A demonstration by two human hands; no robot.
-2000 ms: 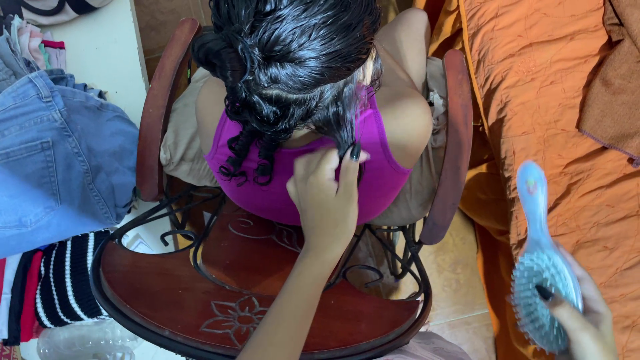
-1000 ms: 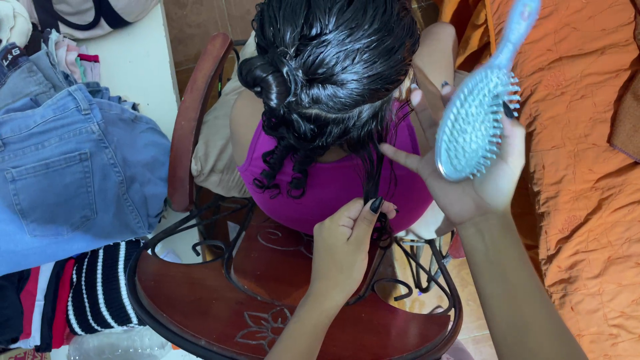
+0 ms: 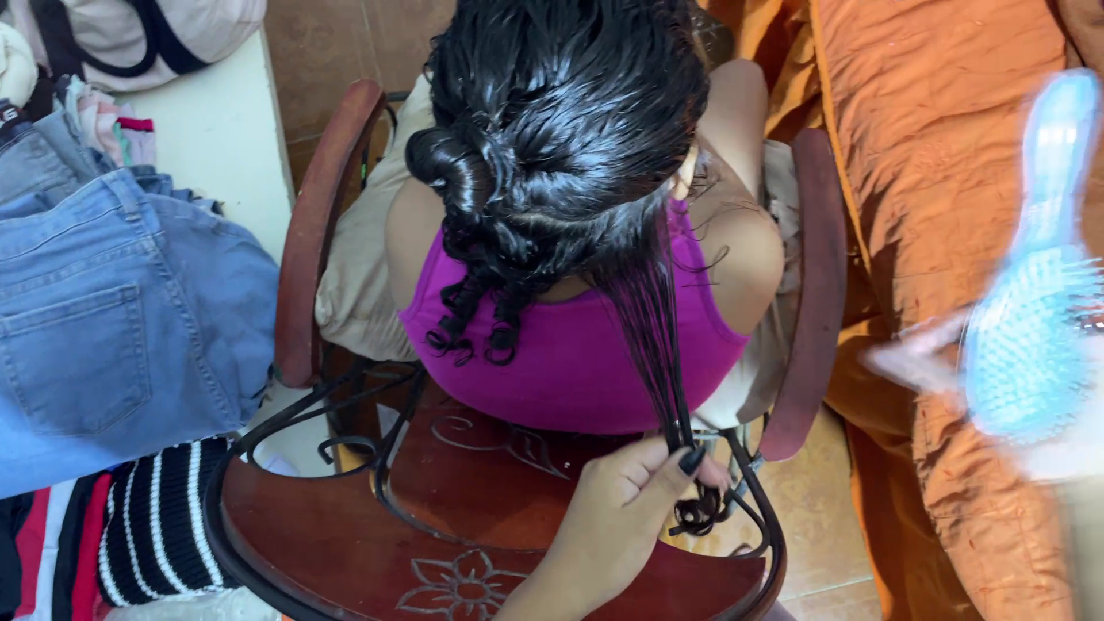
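Note:
A person with wet dark hair [image 3: 569,112] and a magenta sleeveless top [image 3: 535,362] sits in a wood and metal armchair, back toward me. My left hand [image 3: 634,496] pinches a straight, stretched lock of hair [image 3: 647,336] near its curled end, above the chair back. Part of the hair is gathered in a twisted bun [image 3: 457,168], with short curls hanging below it. At the far right, my right hand [image 3: 1044,440] is blurred by motion and holds a light blue paddle hairbrush [image 3: 1031,345], handle pointing up, away from the hair.
Folded blue jeans [image 3: 78,336] and other clothes lie on a white surface [image 3: 216,121] at the left, with a striped black-and-white knit [image 3: 159,526] below. Wooden armrests [image 3: 323,233] flank the person. Orange fabric [image 3: 931,172] spreads along the right side, beside the tiled floor [image 3: 806,517].
From one second ago, my right hand with the brush has moved right, away from the hair. My left hand remains on the lock, which now hangs straighter and is held close to its end.

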